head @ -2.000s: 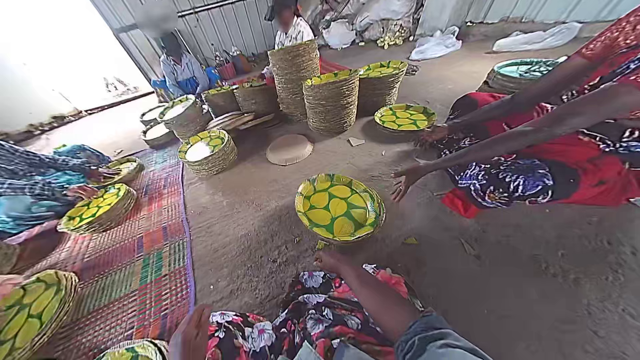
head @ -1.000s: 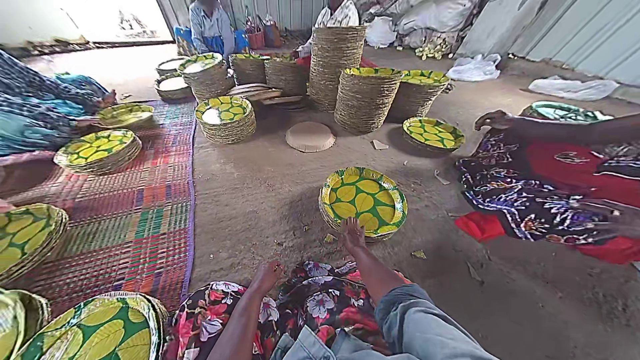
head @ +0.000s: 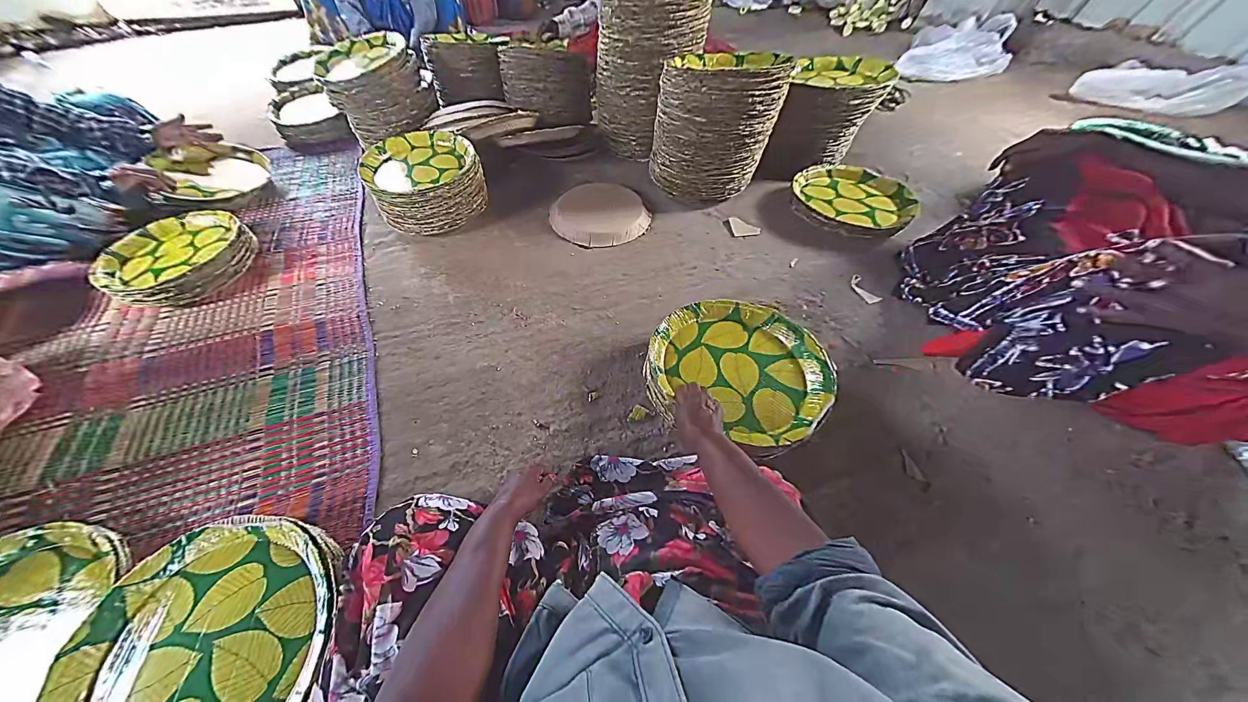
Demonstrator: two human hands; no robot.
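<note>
A short stack of leaf-print disposable plates (head: pixel 746 366), green and yellow, rests on the ground in front of my knees. My right hand (head: pixel 698 414) touches the near left rim of its top plate; whether the fingers grip it is not clear. My left hand (head: pixel 526 489) is over the floral cloth (head: pixel 619 522) on my lap, left of that stack, with nothing visible in it. At the lower left, a larger-looking stack of the same plates (head: pixel 229 614) lies beside my left leg, next to another stack (head: pixel 49 575) at the frame edge.
A woven mat (head: pixel 292 341) lies left, with a plate stack (head: pixel 171 255) and a co-worker's hands (head: pixel 185 141) over another. Tall plate stacks (head: pixel 721 132) stand ahead. An upside-down brown plate (head: pixel 600 214) and a low stack (head: pixel 855 200) lie nearer. A co-worker's patterned clothing (head: pixel 1063 283) is at right.
My right hand has moved onto the plate stack's rim from below it, where it was two seconds ago. The co-worker's arms at right, earlier stretched toward the plates, have drawn back.
</note>
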